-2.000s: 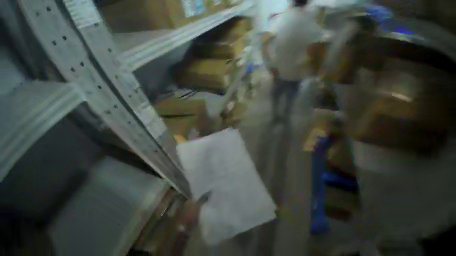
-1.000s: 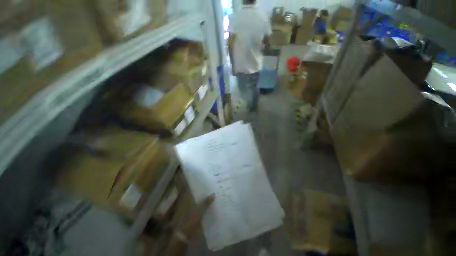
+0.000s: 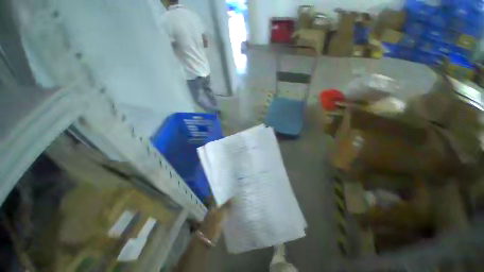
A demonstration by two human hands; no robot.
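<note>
A small stack of white sheets [image 3: 255, 191] with rows of print or writing, too blurred to read, is held up in the middle of the view. My left hand [image 3: 215, 220] is closed on the lower left edge of the sheets, with the thumb on top. Its fingers behind the paper are hidden. A band shows at the wrist. My right hand is not in view.
A punched rack upright [image 3: 127, 130] and shelved cartons [image 3: 87, 212] stand at left, a blue bin [image 3: 188, 143] beyond. A person [image 3: 186, 42] stands ahead at left. A blue platform trolley [image 3: 286, 114] is ahead, a red object [image 3: 331, 99] beside it, and open cartons [image 3: 398, 143] at right.
The view has moved forward along the aisle. The blue bin and whole trolley now show, and the person appears farther left. The sheets remain in my left hand.
</note>
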